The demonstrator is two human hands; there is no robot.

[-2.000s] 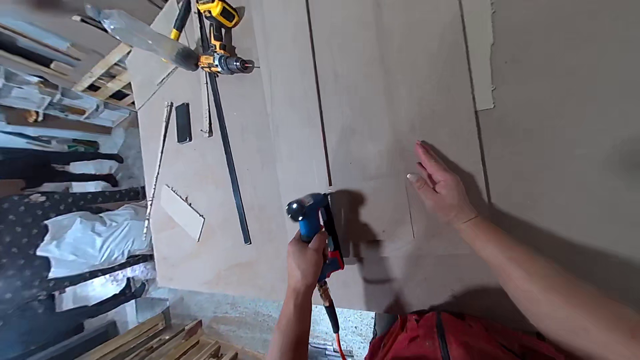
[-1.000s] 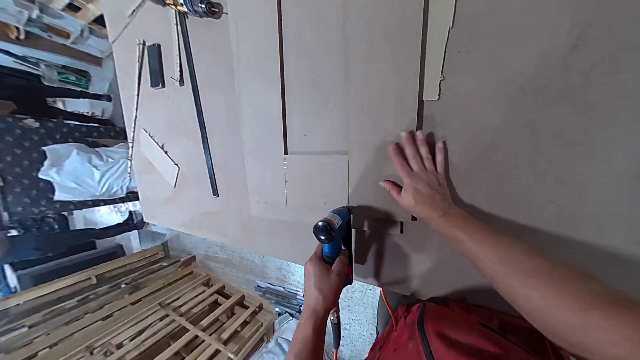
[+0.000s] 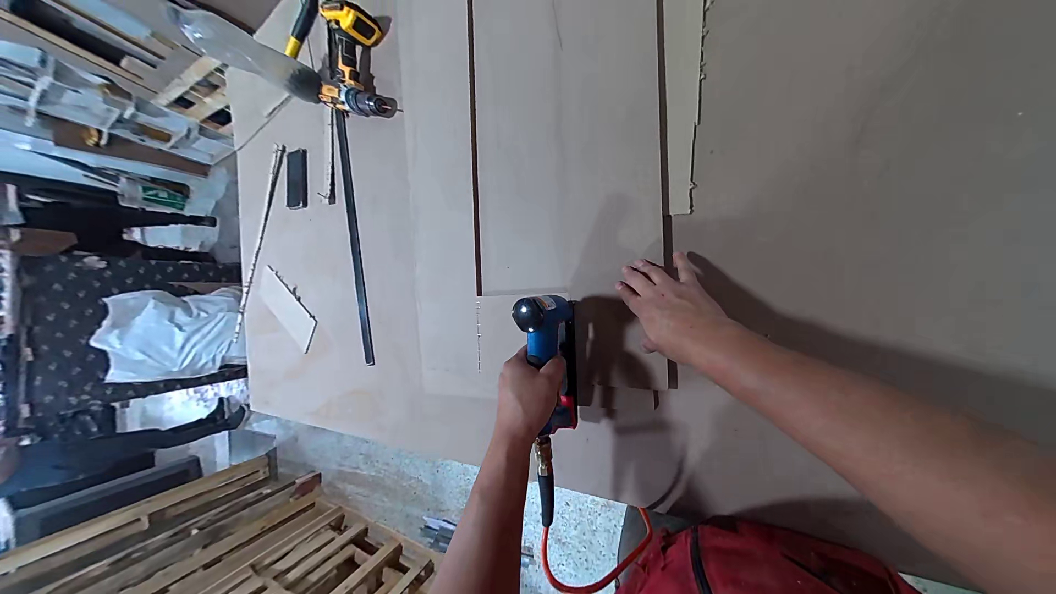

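My left hand (image 3: 530, 392) is closed around the handle of a blue pneumatic stapler (image 3: 544, 330) with a black cap and a red part at its rear. The tool stands on a thin wooden panel (image 3: 528, 247), and its tip is hidden. A row of staples (image 3: 478, 334) lies left of it, below a dark slot (image 3: 474, 148). To the tool's right, my right hand (image 3: 676, 309) rests on the panel beside a second dark gap (image 3: 663, 124); it holds nothing, its fingers partly spread. A torn-edged strip (image 3: 683, 107) lies above that hand.
A yellow and black cordless drill (image 3: 351, 58), a plastic bottle (image 3: 239, 49), a black metal bar (image 3: 355, 247), a small black block (image 3: 297, 178) and an offcut (image 3: 287, 309) lie at the left. An orange air hose (image 3: 577, 587) hangs below. Wooden pallets (image 3: 330, 544) and a person (image 3: 99, 445) are beyond the edge.
My right hand has shifted left, nearer the stapler, its fingers less spread than a second ago. The stapler has moved from beside the left slot to the seam on its right since two seconds ago.
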